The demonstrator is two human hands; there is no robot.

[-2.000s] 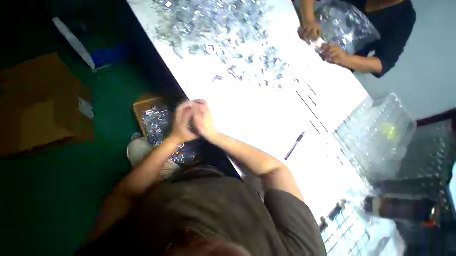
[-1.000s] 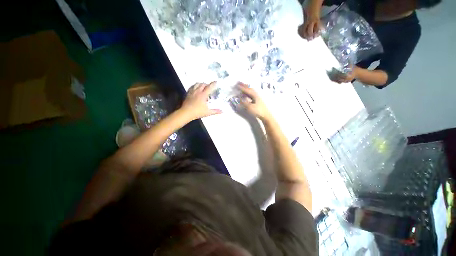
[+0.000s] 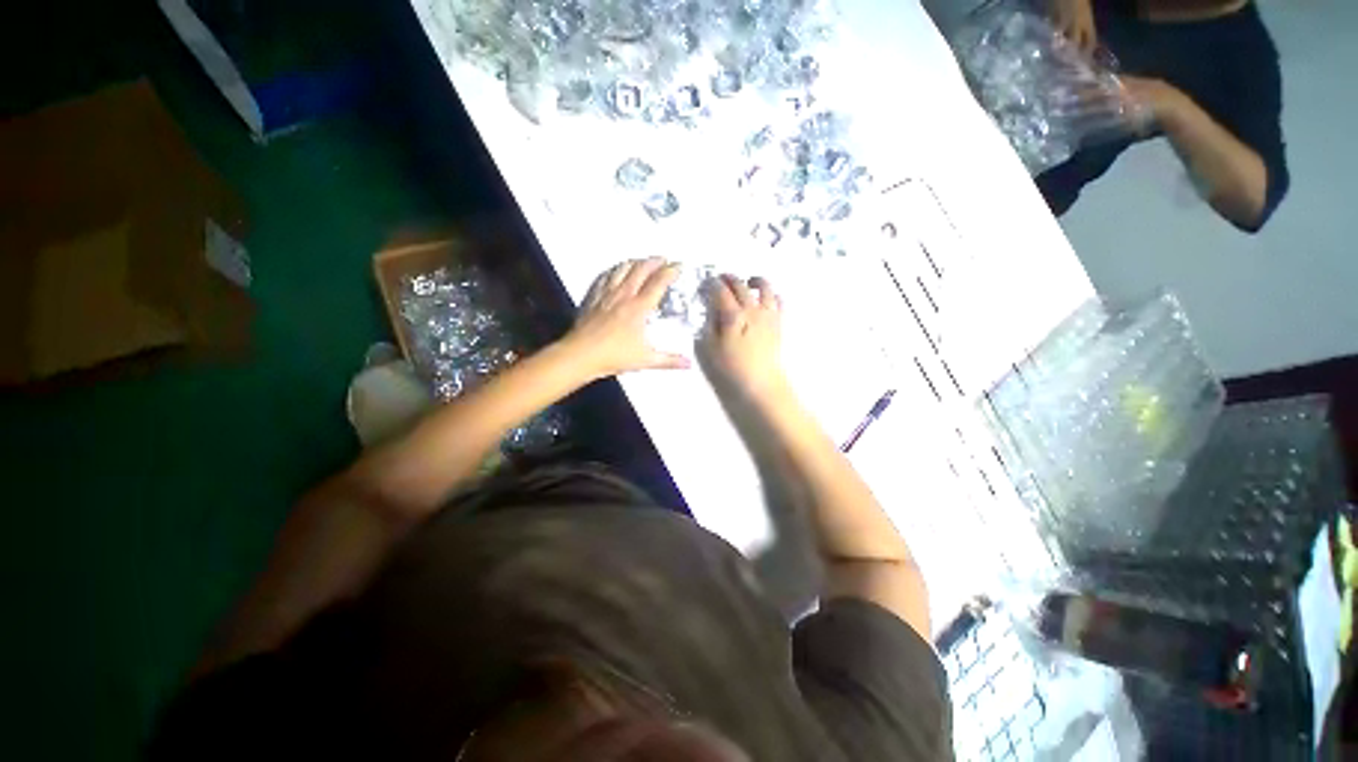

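Several small clear plastic pieces (image 3: 681, 304) lie on the white tabletop (image 3: 678, 432) between my two hands. My left hand (image 3: 629, 317) rests at their left side, palm down, with the thumb spread from the fingers. My right hand (image 3: 743, 331) is at their right side with its fingers curled down at the pieces. Whether its fingertips grip any is hidden. A large heap of loose clear pieces (image 3: 641, 52) lies beyond my hands, with a few strays nearer. An open brown carton (image 3: 390, 283) with shiny pieces is below the table edge, left of my left forearm.
A dark pen (image 3: 867, 421) lies right of my right forearm. Clear trays (image 3: 1110, 417), a dark bottle-like thing (image 3: 1139, 633) and a gridded sheet (image 3: 995, 685) are at the right. A person opposite handles a clear bag (image 3: 1031, 90). A large carton (image 3: 112, 246) is on the green floor.
My hands were together near the table edge, then moved out onto the tabletop around pieces. They are now closer together. The other person's hands and bag have moved up and right.
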